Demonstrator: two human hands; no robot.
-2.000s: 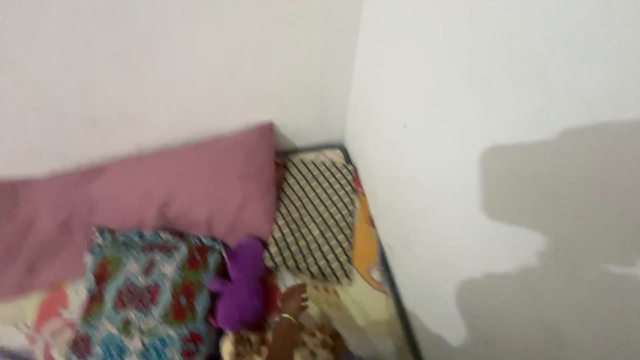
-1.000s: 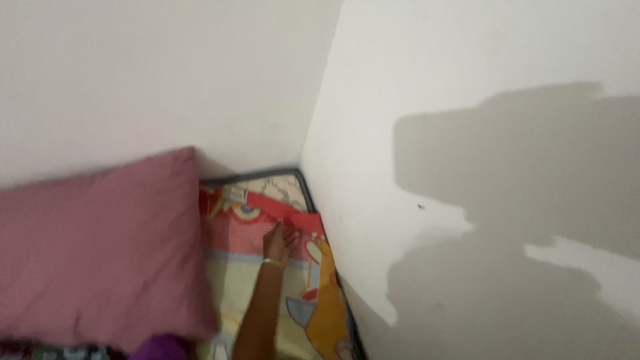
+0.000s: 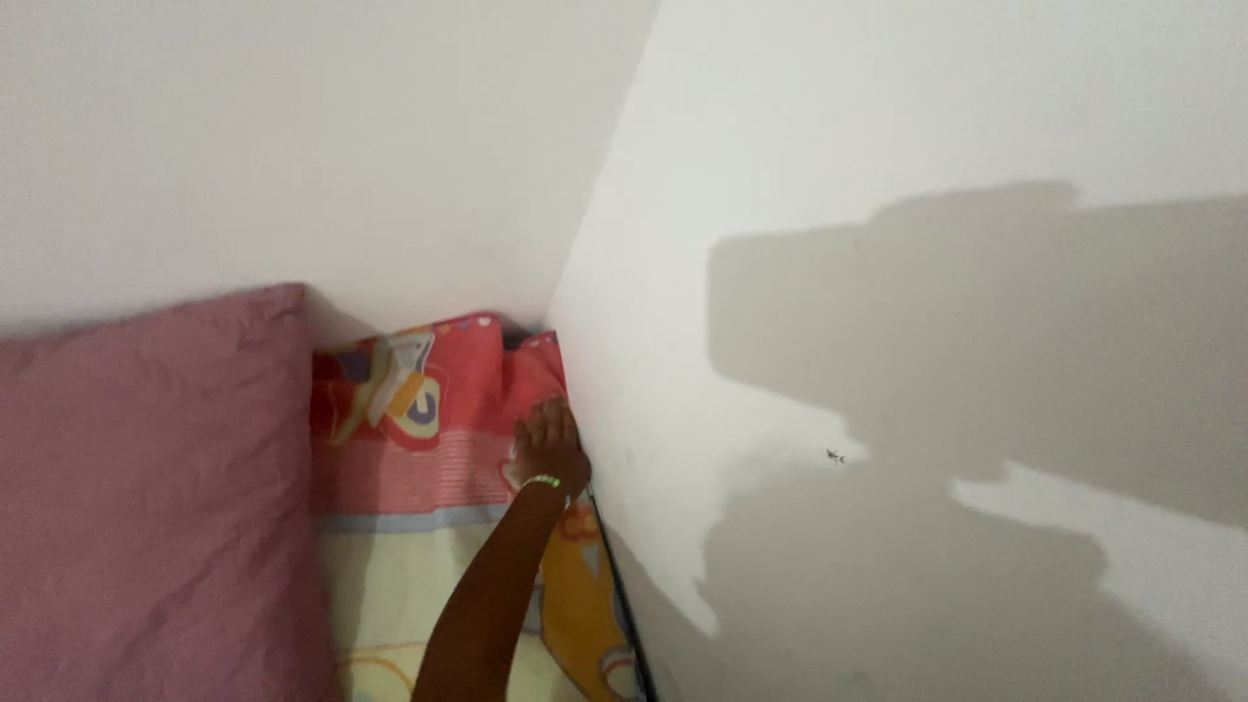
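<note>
My left hand [image 3: 551,448], with a pale green band at its wrist, lies palm down on the upper right corner of a printed bedsheet [image 3: 419,556]. Its fingers are spread a little and rest on the red part of the cloth, right beside the wall. The sheet has red, pink, pale yellow and orange areas with cartoon figures. Its red edge stands up in folds at the corner. Left of the hand, apart from it, is a mauve pillow [image 3: 156,497]. My right hand is out of view.
A white wall [image 3: 292,146] runs behind the bed, and another white wall [image 3: 663,292] stands close on the right, with a large shadow and a small dark mark on it. A dark edge [image 3: 629,604] runs along the bed's right side.
The checked cloth that lay at the corner two seconds ago is gone from there. The red sheet edge, folded back a second ago, now covers the pale mattress corner. My left hand has opened on it.
</note>
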